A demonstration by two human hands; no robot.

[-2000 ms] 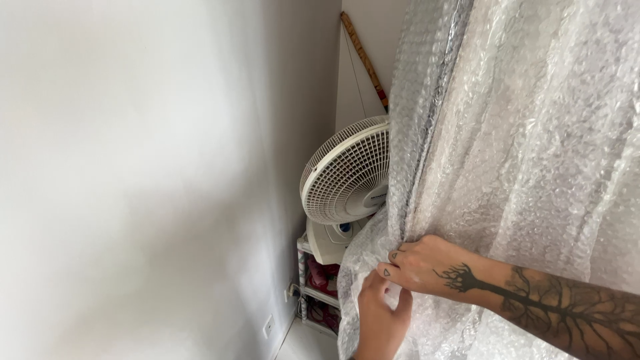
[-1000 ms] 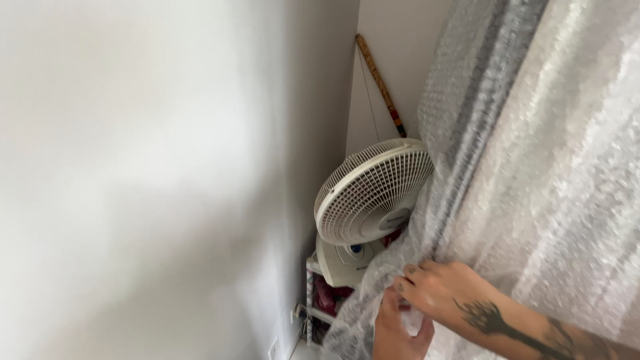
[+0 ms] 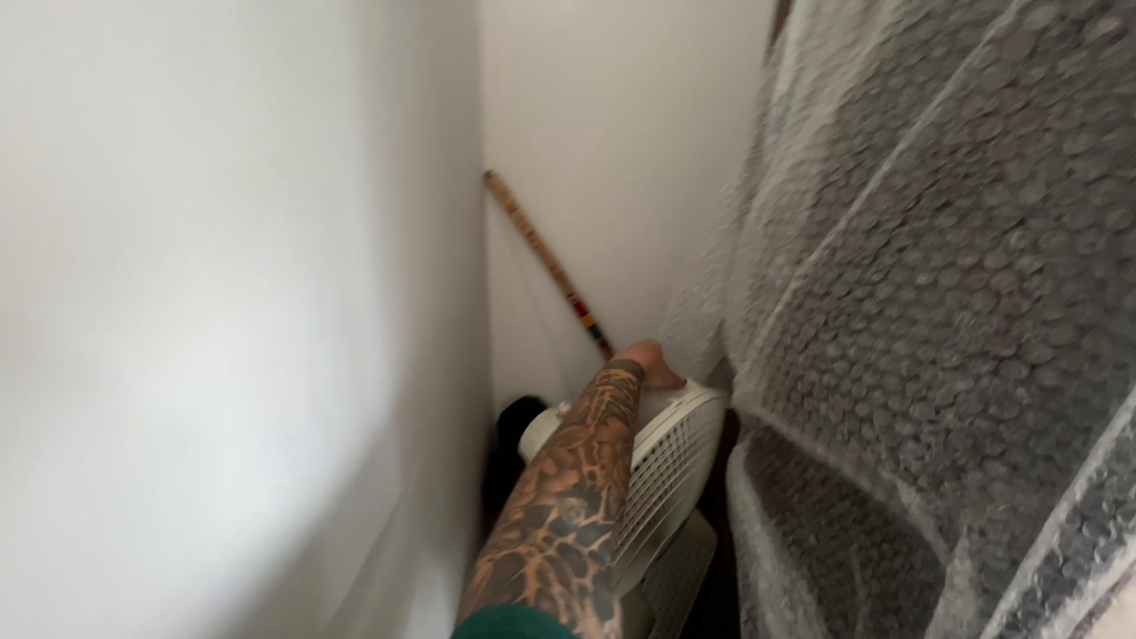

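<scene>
My left hand (image 3: 652, 364) reaches down to the upper rim of a white electric fan (image 3: 670, 466), close to the edge of the bubble wrap. Its fingers are mostly hidden, so its grip is unclear. My tattooed left forearm, with a green sleeve, crosses in front of the fan and hides part of its guard. A large sheet of clear bubble wrap (image 3: 958, 266) hangs in folds over something dark at the right. At the lower right edge a strip of skin shows, but my right hand is out of view.
A wooden stick (image 3: 537, 244) with red, yellow and dark bands leans in the corner behind the fan. A white wall (image 3: 222, 266) runs close along the left. Something black (image 3: 519, 422) sits between that wall and the fan.
Both hands were at the bubble wrap's lower edge; my left hand is now at the fan's rim and my right hand has left view. The fan's guard now faces more to the right.
</scene>
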